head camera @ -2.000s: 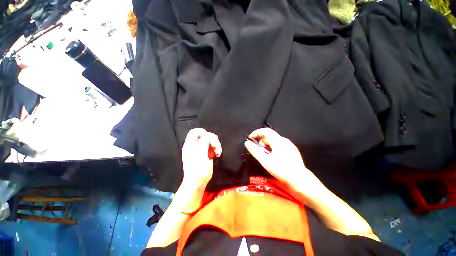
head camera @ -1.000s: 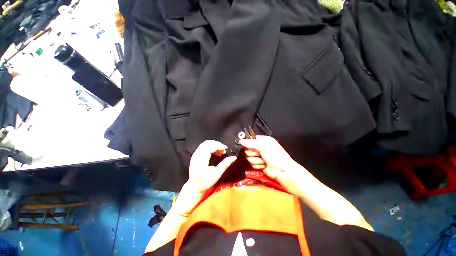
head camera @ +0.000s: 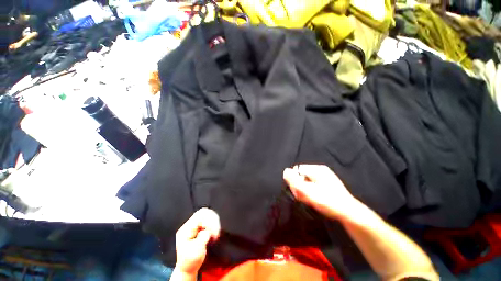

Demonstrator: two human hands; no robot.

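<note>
A black suit jacket (head camera: pixel 263 159) lies front up on the table, its collar at the top with a small dark red label inside. My left hand (head camera: pixel 198 241) is at the jacket's lower left part, fingers curled in; whether they grip cloth or a thread cannot be seen. My right hand (head camera: pixel 318 189) is higher, over the front right of the lapel, fingers closed around thread snips that are mostly hidden; only a small dark bit shows at the fingertips. The front edge between the hands is dark and hard to make out.
A second black jacket (head camera: pixel 434 137) lies to the right. A black bottle (head camera: pixel 118 131) lies on the white table (head camera: pixel 60 186) at the left. Mustard-yellow garments (head camera: pixel 274 12) and a light blue plastic bag (head camera: pixel 151 26) are at the back. A red plastic object (head camera: pixel 464 241) stands at the lower right.
The view has tilted up and shows the collar. My hands, close together a second ago with snip tips and a small pale disc between them, are now apart, the right higher than the left.
</note>
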